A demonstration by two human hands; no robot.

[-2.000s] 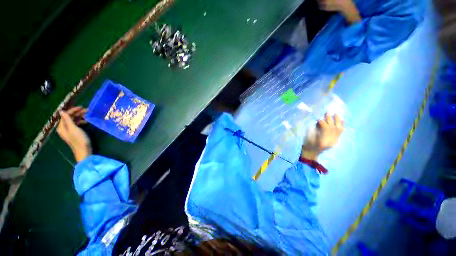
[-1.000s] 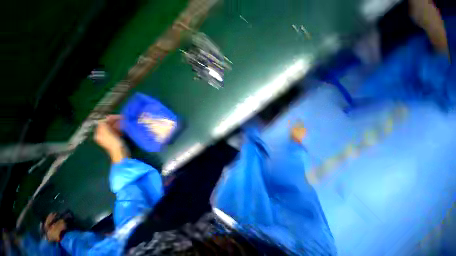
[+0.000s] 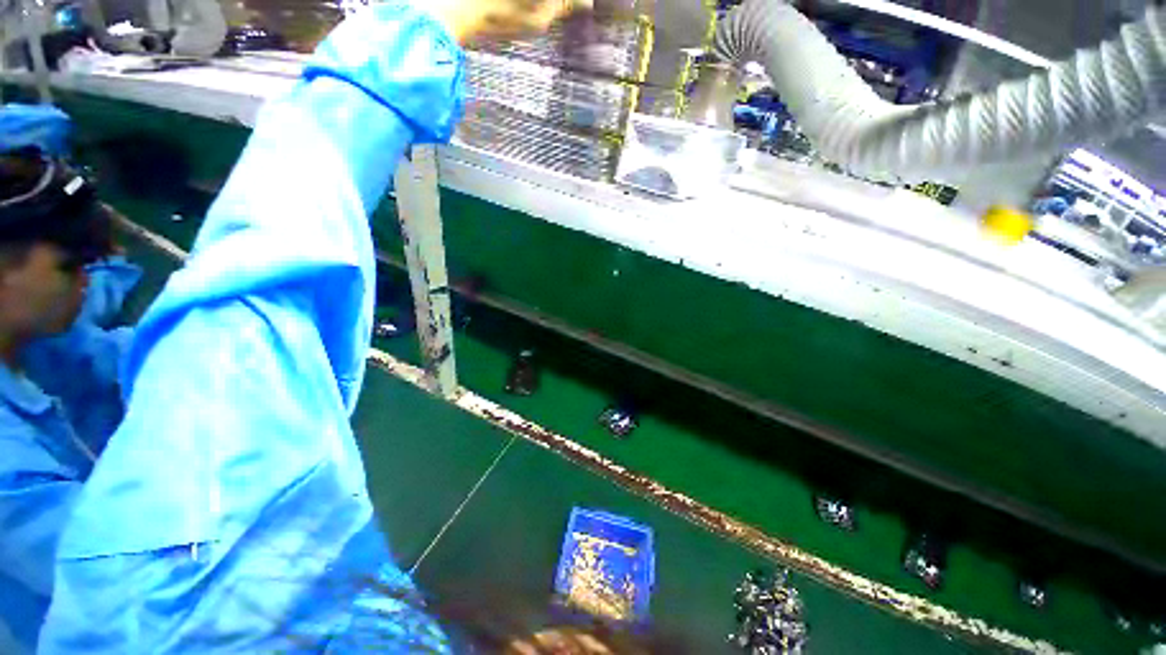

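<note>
My left sleeve reaches up from the lower left to the white-edged shelf. My left hand (image 3: 505,15) is at the top edge, cut off and blurred, above stacked clear-silver trays (image 3: 550,96) with yellow tape; its fingers and any hold are hidden. My right hand is out of the picture. The blue bin (image 3: 646,563), with small yellow-tan pieces in it, stands on the green bench. A dark and silver pile of loose components (image 3: 770,614) lies right of it, at the bottom edge.
A rusty metal rail (image 3: 665,493) runs behind the bin, with a pale upright post (image 3: 426,269) on it. Small dark-silver heaps (image 3: 835,512) lie beyond the rail. A ribbed grey hose (image 3: 895,128) crosses the upper right. A person in blue (image 3: 45,422) is at the left.
The view has swung up towards the shelf. My left hand has left the bin's side and is up at the shelf. My right hand, low over the floor side earlier, has left the picture.
</note>
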